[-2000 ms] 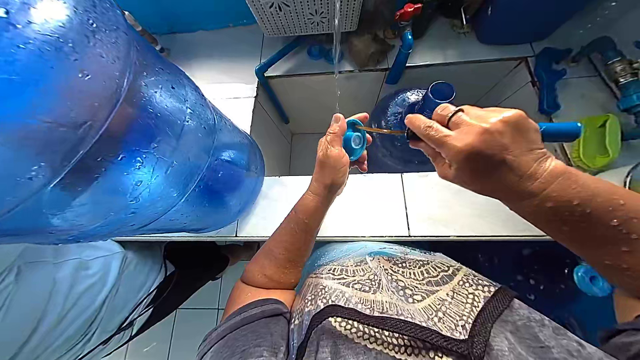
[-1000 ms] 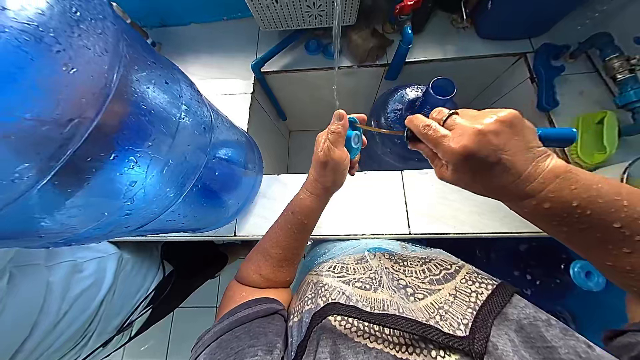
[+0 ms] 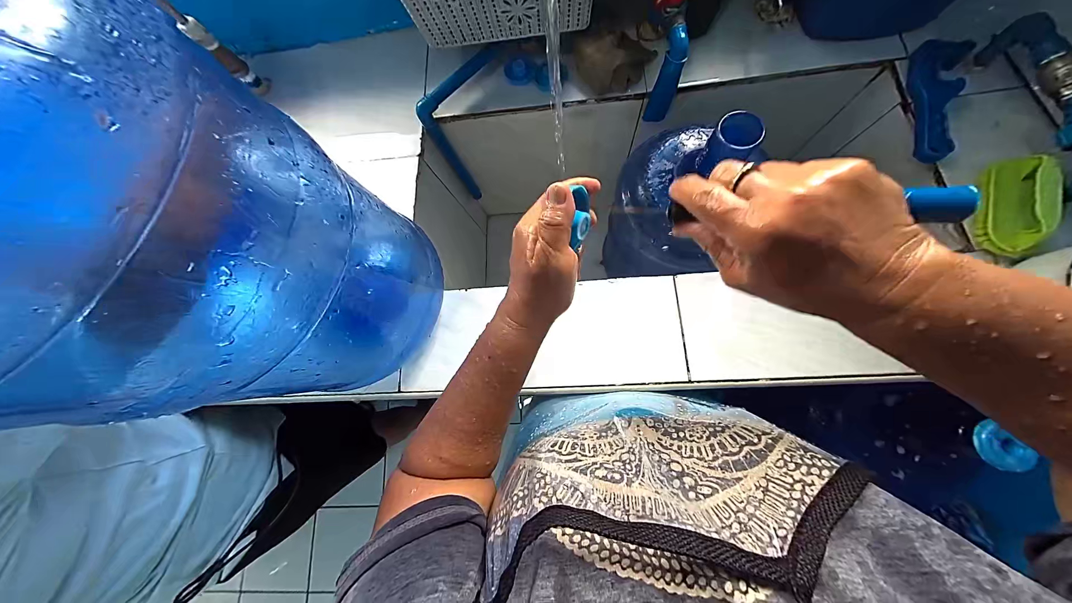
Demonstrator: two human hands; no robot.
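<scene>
My left hand (image 3: 548, 247) holds a blue plastic bottle cap (image 3: 579, 218) by its rim, just below a thin stream of falling water (image 3: 554, 92). To the right, my right hand (image 3: 787, 226) grips a dark handle, mostly hidden by the fingers; a thin, blurred shaft points from it toward the cap. Behind my right hand, a blue water jug (image 3: 657, 201) with an uncapped neck stands in the tiled basin. A large wet blue water jug (image 3: 251, 251) lies across the left side of the view.
The white tiled ledge (image 3: 603, 335) runs in front of me. Blue pipes (image 3: 668, 79), a grey perforated basket (image 3: 498, 21) and a blue plastic handle (image 3: 931, 100) are beyond it. A green plastic holder (image 3: 1017, 205) is at right. A blue ring-shaped piece (image 3: 1005, 445) lies lower right.
The cap in my left hand has turned from facing the camera to nearly edge-on. Both hands keep their grips in about the same places.
</scene>
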